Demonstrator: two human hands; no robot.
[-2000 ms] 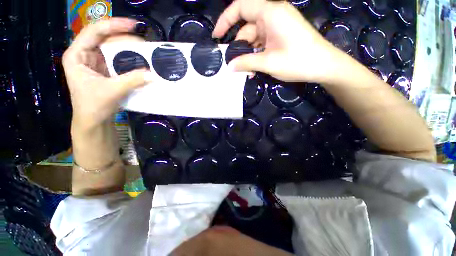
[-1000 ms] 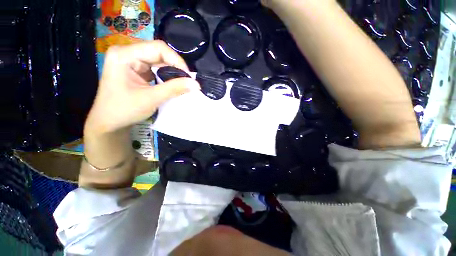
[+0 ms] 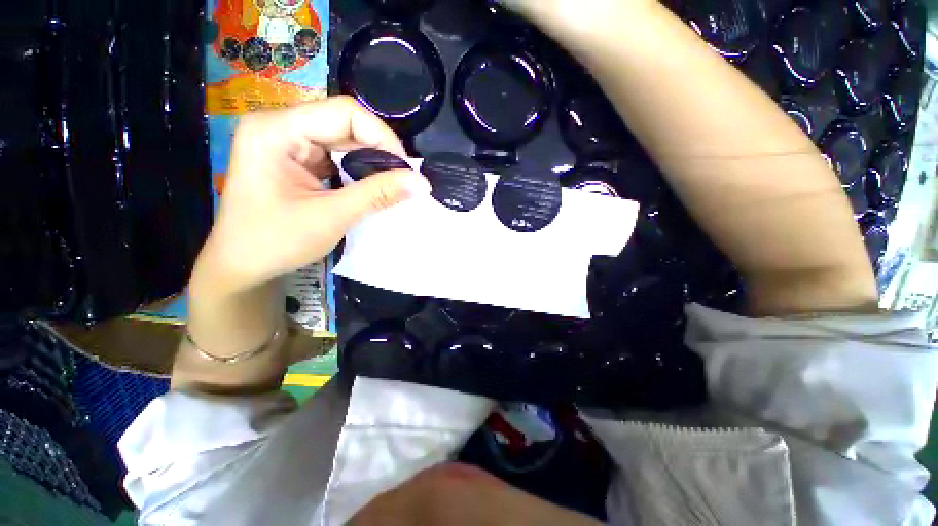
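Observation:
My left hand [image 3: 298,195] pinches the white label sheet [image 3: 473,257] between thumb and fingers at its left end, above the tray. Several matt black round labels [image 3: 527,200] sit along the sheet's upper edge, the leftmost partly behind my thumb. The sheet's right end has a bare, notched part. My right hand [image 3: 530,5] is almost wholly cut off by the top edge; mostly the forearm shows, so its fingers and anything in them are hidden. The black tray [image 3: 447,128] with glossy round shapes in rows lies under both arms.
Black ridged stacked trays [image 3: 103,154] stand at the left. A blue and orange printed card [image 3: 269,87] lies between them and the tray. A brown cardboard edge [image 3: 129,344] is at lower left. Pale printed bags or papers [image 3: 915,247] lie at the right edge.
The rightmost label has left the sheet since the first frame. My right hand has moved from the sheet up to the top edge. My left hand and the sheet have shifted right and slightly down.

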